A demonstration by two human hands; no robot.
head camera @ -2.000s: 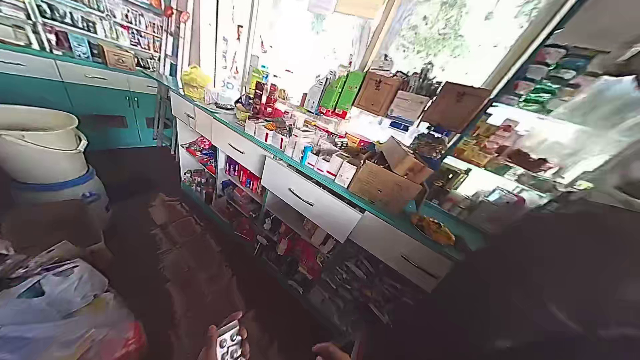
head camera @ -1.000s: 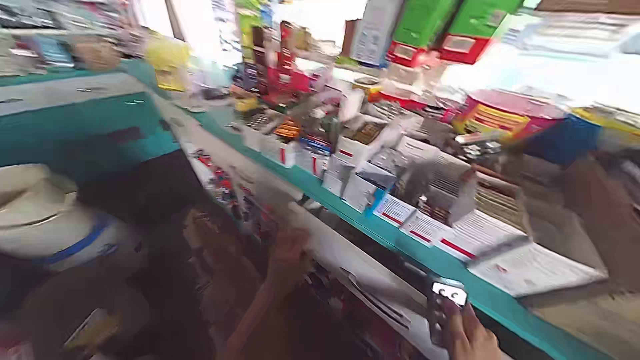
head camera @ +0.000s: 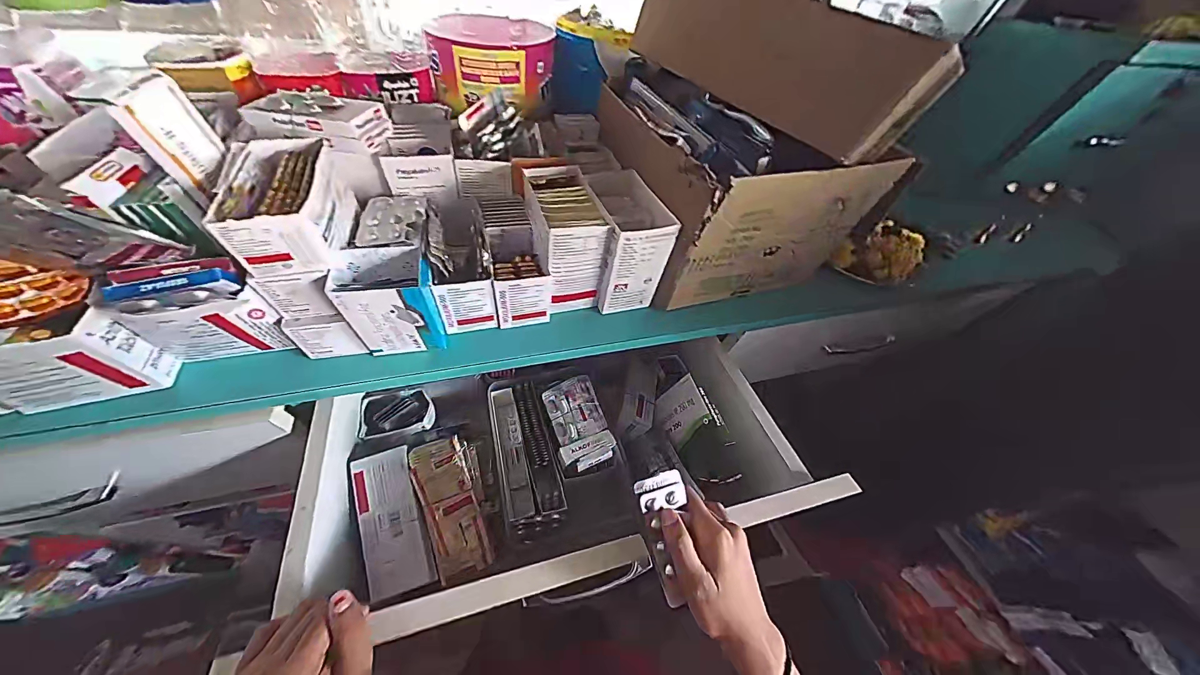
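Observation:
My right hand (head camera: 708,558) holds a blister strip of pills (head camera: 661,525) over the front edge of an open white drawer (head camera: 506,586). My left hand (head camera: 309,637) rests at the drawer's front left corner, its fingers bent; whether it grips the edge I cannot tell. In the drawer lie a white medicine box (head camera: 394,525), tan packets (head camera: 450,506), a tray with dark strips (head camera: 530,459), a stack of blister packs (head camera: 577,417) and a green and white box (head camera: 689,417). A small white container (head camera: 398,412) with dark contents stands at the back left.
Above the drawer runs a teal counter edge (head camera: 375,375) crowded with open medicine boxes (head camera: 567,244). A cardboard box (head camera: 750,239) and a yellow flower-like bundle (head camera: 886,251) are at the right. Behind stand plastic tubs (head camera: 492,61). Shelves with packets (head camera: 112,572) lie below left.
The view has moved in close to the counter. The drawer now stands open beneath it. My right hand still holds the blister strip; my left hand is now at the drawer's front left corner.

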